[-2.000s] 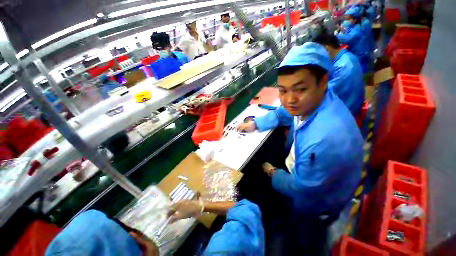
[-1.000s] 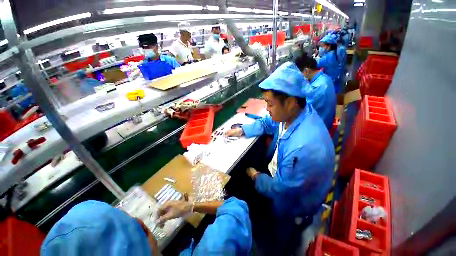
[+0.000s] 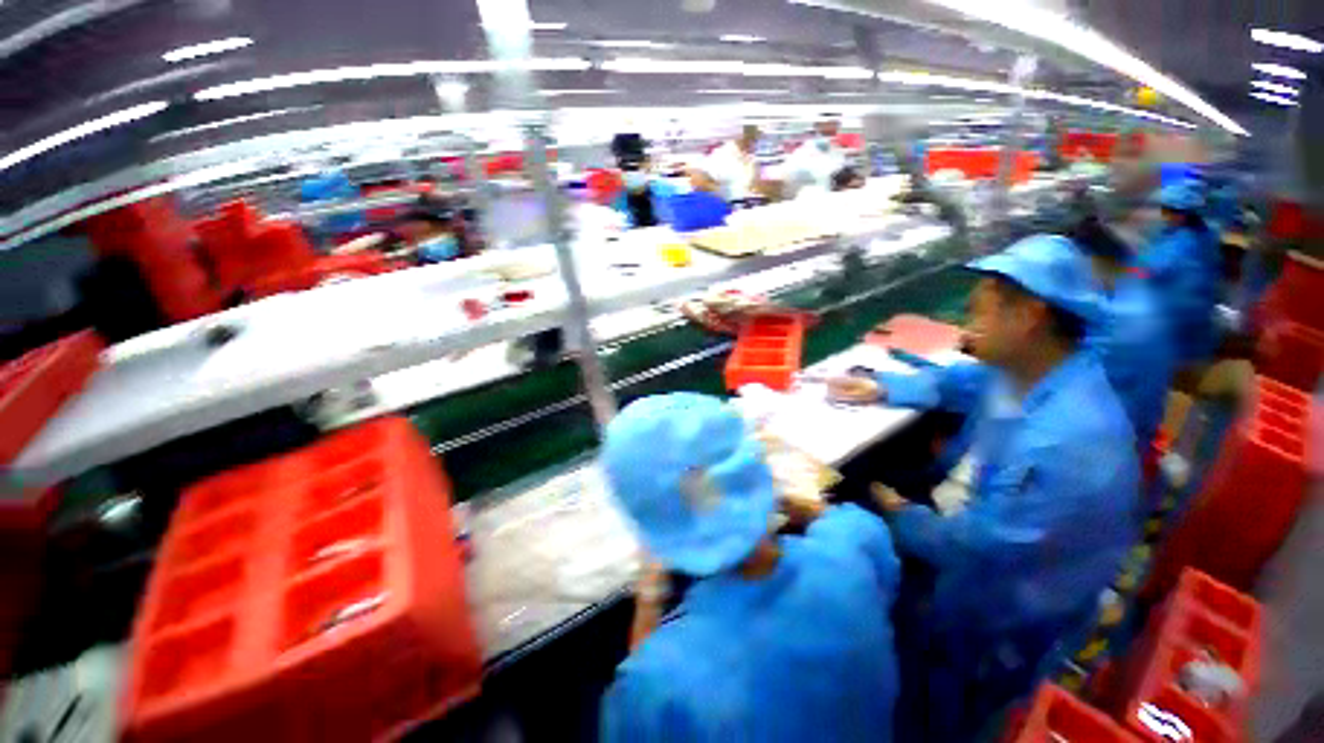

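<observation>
Neither of my hands is in the picture. Nearest in front is a large orange-red compartment tray [image 3: 305, 566] at the lower left; some cells hold small shiny parts. Beside it a white-topped bench [image 3: 545, 544] bears a crinkled clear plastic sheet. A person in blue cap and blue coat [image 3: 755, 639] sits at this bench, seen from behind, and hides most of the cardboard there. The picture is blurred.
Another person in blue [image 3: 1038, 465] sits to the right, by a small orange-red bin [image 3: 767, 351]. A green conveyor [image 3: 508, 436] and long white shelf [image 3: 320, 327] run behind. Orange-red trays [image 3: 1198, 653] stand at lower right. A metal post [image 3: 566, 276] rises at centre.
The view has swung left, so the bench and people appear further right. The large orange-red tray at lower left has come into view. The second person now faces the bench rather than the camera.
</observation>
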